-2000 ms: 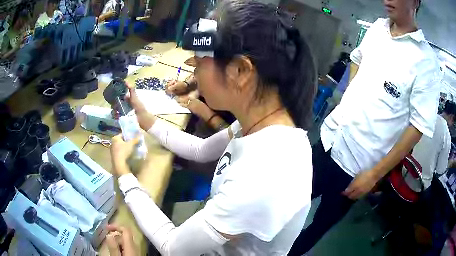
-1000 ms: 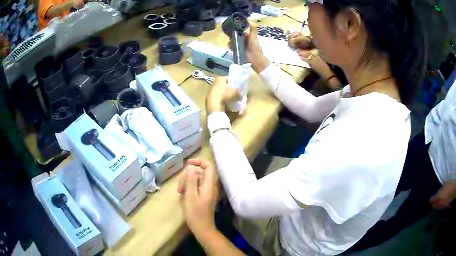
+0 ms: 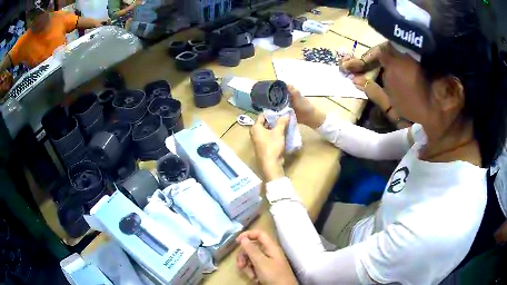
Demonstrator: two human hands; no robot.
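My right hand (image 3: 266,259) is at the bottom centre, cut off by the lower edge, beside the table edge. Its fingers are loosely curled and no object shows in it. My left hand is not in view. Left of my right hand, blue-and-white mini fan boxes (image 3: 219,167) lie in stacks on the wooden table, another box (image 3: 136,239) nearer me. White bagged items (image 3: 203,211) lie between them. A neighbouring worker's hands hold a dark round fan head (image 3: 269,94) with a white sleeve (image 3: 289,131) below it.
Black fan housings (image 3: 130,100) stand in clusters on the left and at the back. A white paper (image 3: 311,78), small dark parts (image 3: 322,55) and another person's writing hand (image 3: 353,65) are at the back right. The neighbour's white-sleeved arm (image 3: 294,222) is close to my right hand.
The view has swung right-to-left, bringing more of the table and housings into view. The neighbour's fan has tilted, its round head now facing the camera. My right hand still shows near the boxes.
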